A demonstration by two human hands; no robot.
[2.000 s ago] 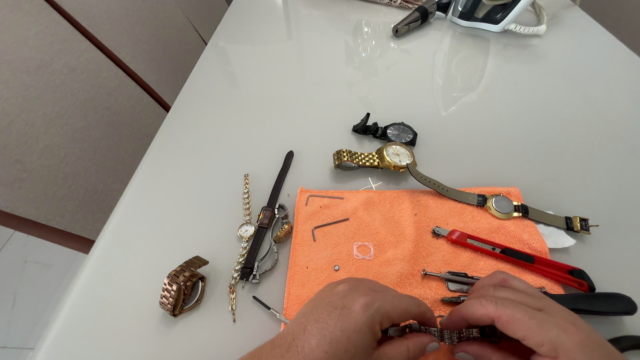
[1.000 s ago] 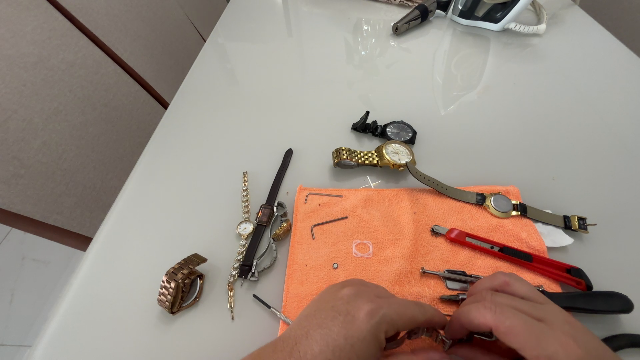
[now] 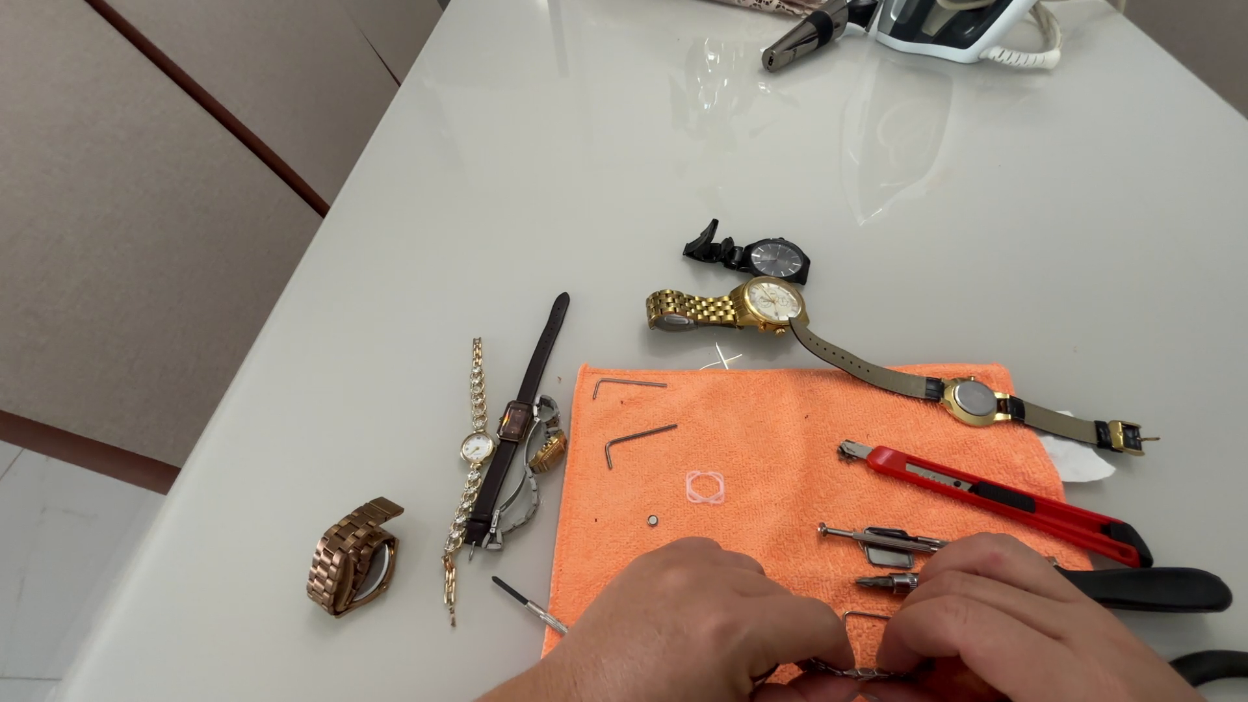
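Observation:
At the bottom edge, my left hand point(image 3: 707, 624) and my right hand point(image 3: 994, 624) pinch a metal watch bracelet point(image 3: 853, 671) between them, mostly covered by the fingers. Beneath them lies an orange terry cloth point(image 3: 751, 429) with two hex keys point(image 3: 639, 431), a pink ring-shaped gasket point(image 3: 705, 487) and a button cell point(image 3: 652, 521). Just above my right hand are a small precision screwdriver point(image 3: 877, 536), a black-handled screwdriver point(image 3: 1150, 589) and a red utility knife point(image 3: 1004, 497). A leather-strap watch point(image 3: 974, 400) lies face down across the cloth's top right corner.
Left of the cloth are a rose-gold watch point(image 3: 351, 561), a gold-tone watch point(image 3: 477, 448), a dark-strap watch point(image 3: 515, 421) and a thin screwdriver point(image 3: 526, 604). Beyond it lie a gold chronograph point(image 3: 773, 302) and a black watch point(image 3: 777, 259). A clothes iron point(image 3: 955, 29) stands at the far edge.
The bracelet has shifted slightly between my fingers and shows less than two seconds ago. Both hands stay at the cloth's lower part.

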